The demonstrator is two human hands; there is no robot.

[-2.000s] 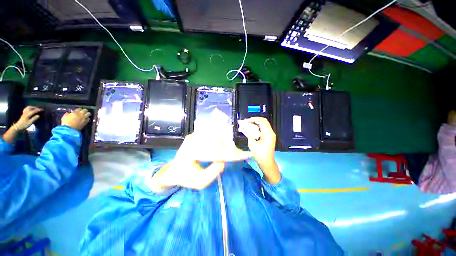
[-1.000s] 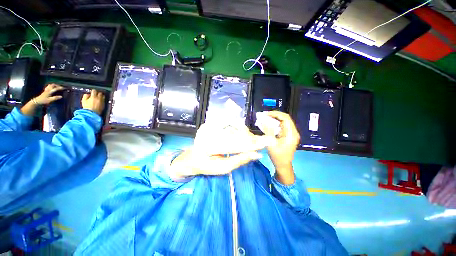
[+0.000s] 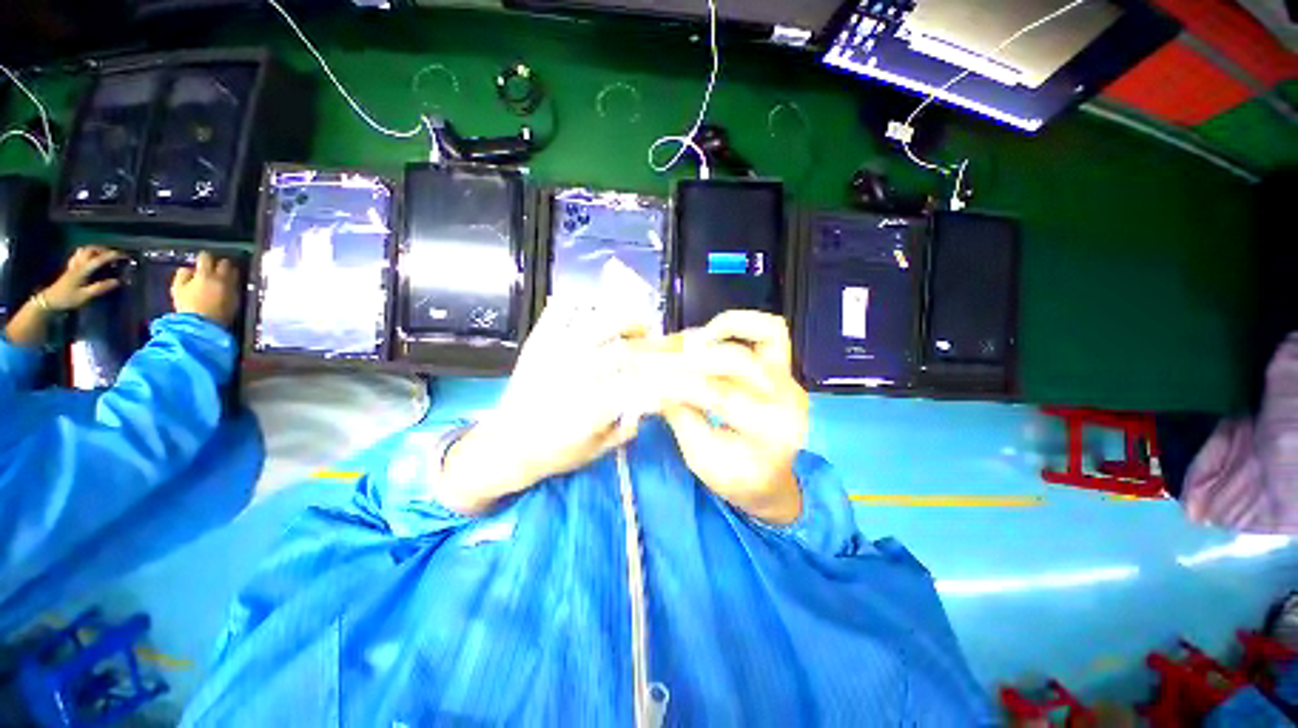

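Note:
My left hand (image 3: 562, 405) and my right hand (image 3: 740, 413) are together in front of my chest, strongly overexposed. Their fingers meet; whether a small pale item is between them cannot be told. Behind them, a tablet back (image 3: 608, 242) with glare lies in a black tray slot, partly hidden by my left hand. Beside it a black tablet (image 3: 729, 249) shows a small blue lit area, a white cable (image 3: 708, 100) at its top edge. To the right lie a dark tablet back with a white label (image 3: 854, 313) and a black tablet (image 3: 971, 292).
More tablets (image 3: 325, 263) lie in trays to the left. Black handheld scanners (image 3: 484, 144) lie on the green mat (image 3: 1125, 285) behind. A keyboard (image 3: 911, 64) is at the back right. Another person's hands (image 3: 207, 289) work at the far left. A red stool (image 3: 1103, 452) stands right.
My right hand has moved left and its fingers now meet those of my left hand. The small white item seen earlier in my right fingers no longer shows clearly. The view has shifted.

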